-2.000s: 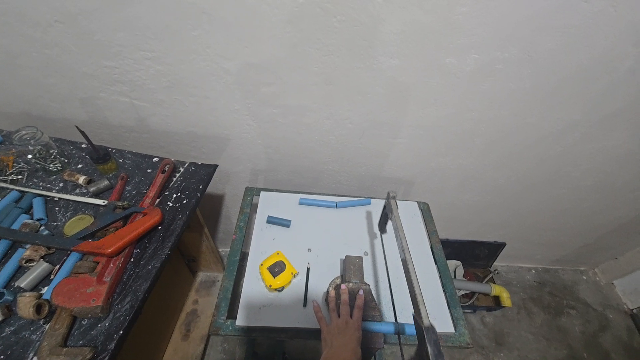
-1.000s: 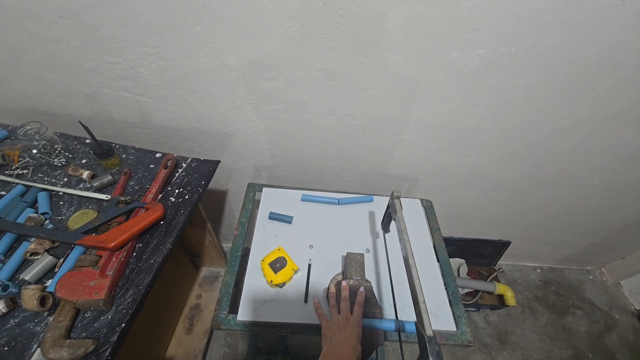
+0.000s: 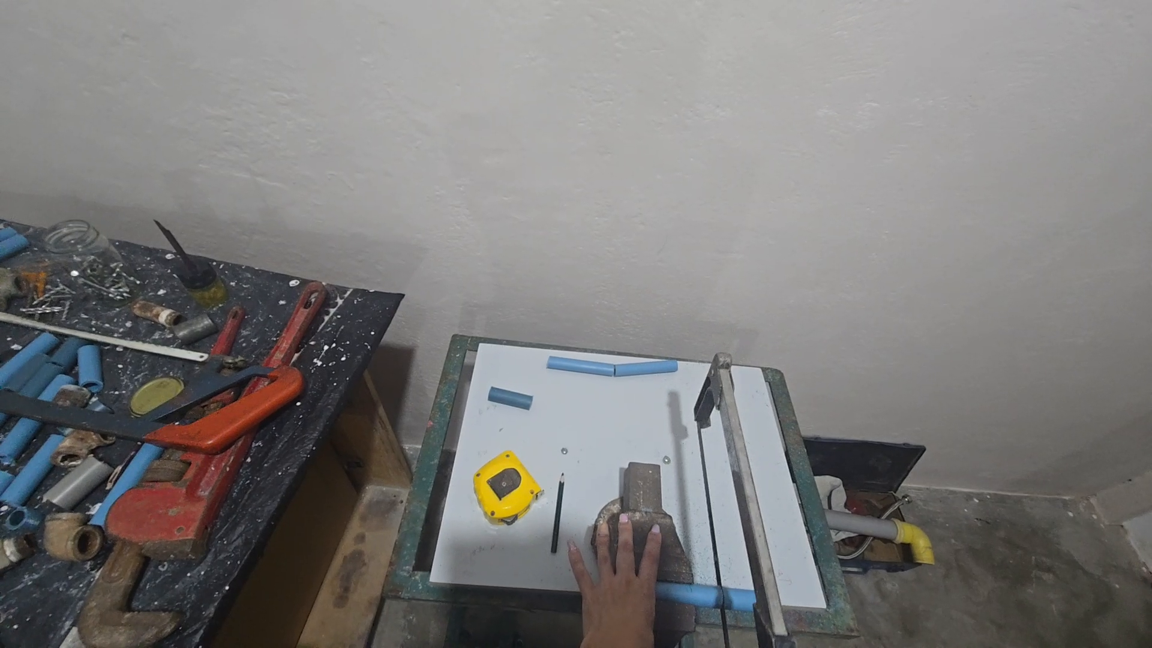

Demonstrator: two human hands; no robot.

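Note:
My left hand [image 3: 619,576] lies flat with fingers spread on a rusty bench vise [image 3: 643,495]. A blue plastic pipe [image 3: 688,594] runs out to the right from beside the hand. Across this pipe stands the blade of a hacksaw [image 3: 742,486], its metal frame reaching away over the white board. My right hand is out of view, below the frame's edge. Left of the vise lie a pencil [image 3: 558,513] and a yellow tape measure [image 3: 506,487]. Farther back on the board are a short blue-grey pipe piece [image 3: 510,398] and two light blue pipe pieces [image 3: 580,365], end to end.
A green metal frame [image 3: 436,459] borders the white board [image 3: 504,576]. At left, a dark table [image 3: 297,432] holds a red pipe wrench [image 3: 162,517], an orange-handled hacksaw [image 3: 243,418], blue pipe pieces, fittings and screws. An open black case [image 3: 868,459] stands on the floor at right.

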